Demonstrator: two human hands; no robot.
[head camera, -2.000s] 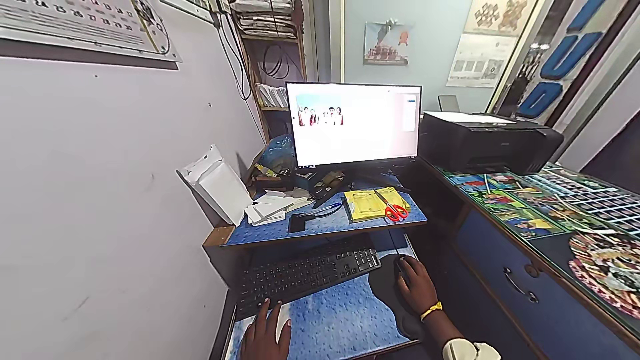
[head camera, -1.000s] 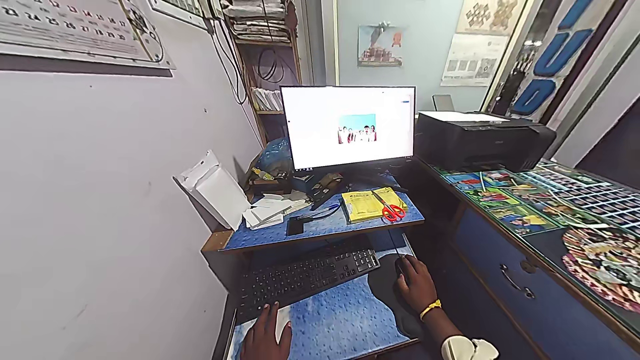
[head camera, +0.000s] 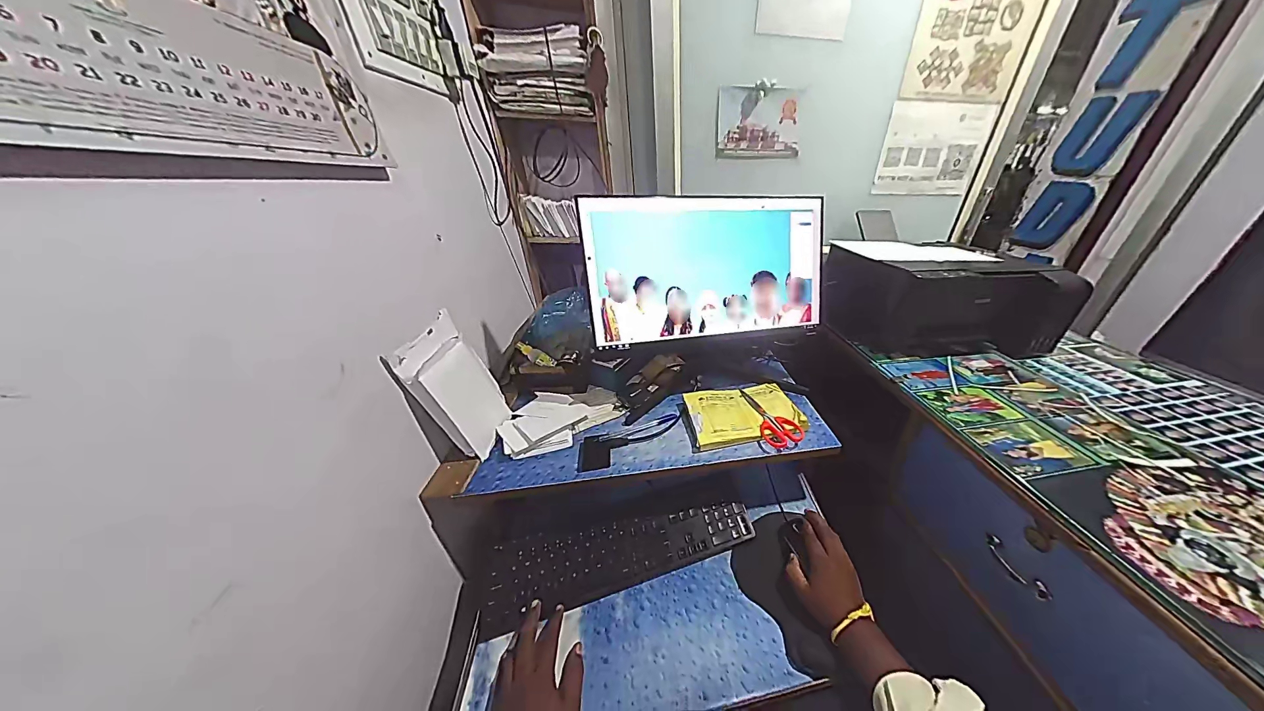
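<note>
My right hand (head camera: 828, 578) rests over a black computer mouse (head camera: 796, 534) on a dark mouse pad (head camera: 765, 583), with a yellow band at the wrist. My left hand (head camera: 539, 664) lies on the blue keyboard tray (head camera: 671, 632), fingers apart, its fingertips at the lower left edge of a black keyboard (head camera: 622, 548). On the shelf above stands a monitor (head camera: 701, 267) that displays a group photo against a blue-green background. Red-handled scissors (head camera: 780, 429) lie on a yellow paper packet (head camera: 726, 417) in front of it.
White papers (head camera: 538, 425), a small black device with a cable (head camera: 595, 452) and a white box (head camera: 449, 385) occupy the shelf's left side. A black printer (head camera: 958, 296) stands on the counter to the right, above a drawer handle (head camera: 1007, 561). The wall borders the desk at left.
On the monitor, the photo was small at the left, then small nearer the middle; now it fills most of the screen. Both hands have stayed in about the same places.
</note>
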